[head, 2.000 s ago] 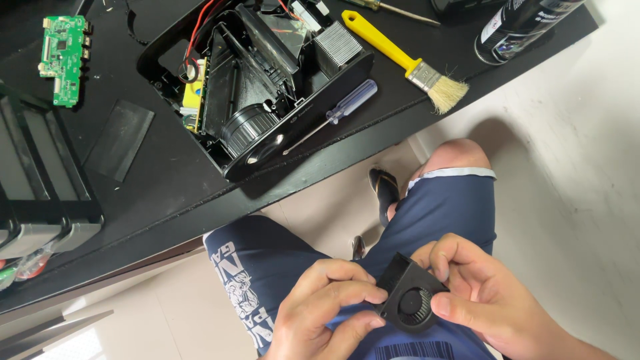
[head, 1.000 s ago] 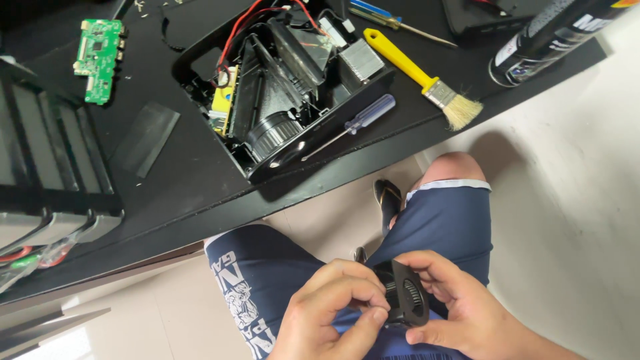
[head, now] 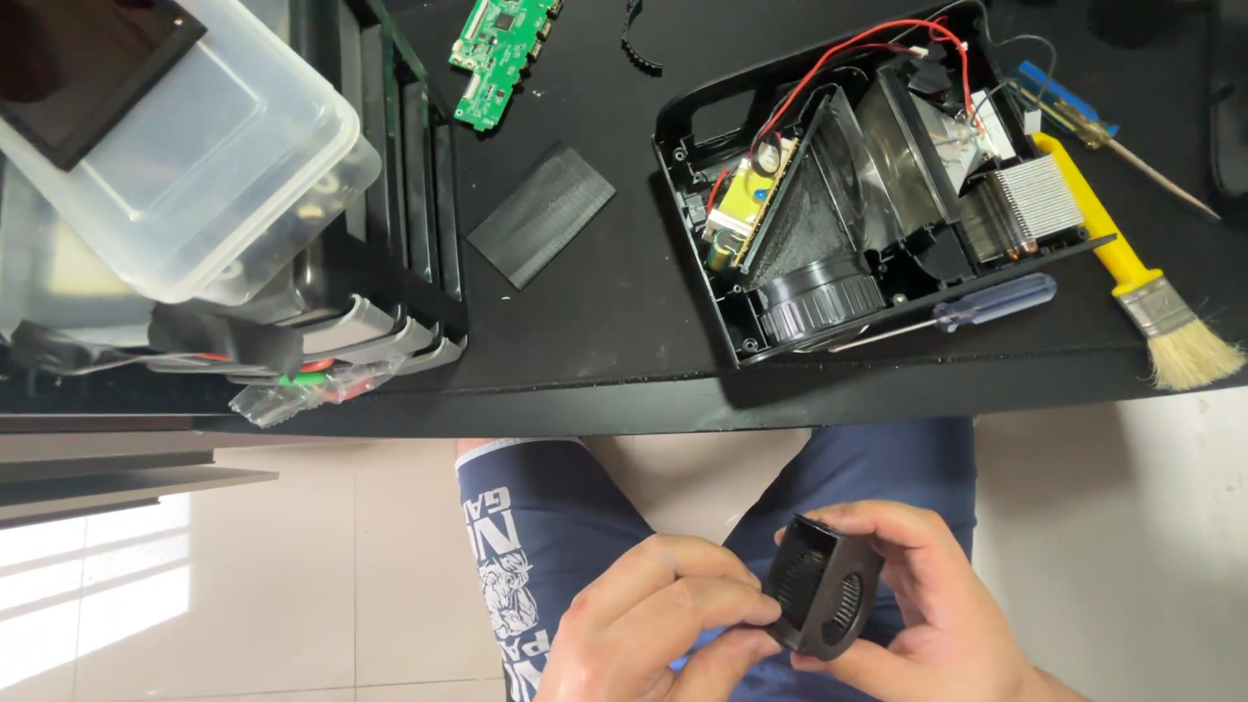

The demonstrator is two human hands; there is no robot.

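Observation:
A small black blower fan point(head: 822, 588) is tilted above my lap, its rectangular outlet facing up and left and its round intake to the right. My right hand point(head: 936, 604) grips its housing between thumb and fingers. The fingertips of my left hand point(head: 673, 619) pinch at its lower left edge; whether they hold a wire there is hidden. On the table beyond, an opened black projector housing point(head: 717, 292) shows a ribbed lens barrel point(head: 822, 297), a yellow circuit board point(head: 756, 200), a finned metal heatsink point(head: 1038, 198) and red wires point(head: 858, 37).
A blue-handled screwdriver point(head: 999, 300) lies along the housing's near edge, beside a yellow-handled brush point(head: 1111, 229). Another screwdriver point(head: 1082, 122) lies behind. Left are a green circuit board point(head: 502, 58), a dark flat sheet point(head: 542, 216) and a drawer unit point(head: 429, 195) with clear plastic boxes point(head: 244, 166).
The fan has been turned in my hands: its round intake faced up two seconds ago, and now its outlet opening shows. The view has swung left.

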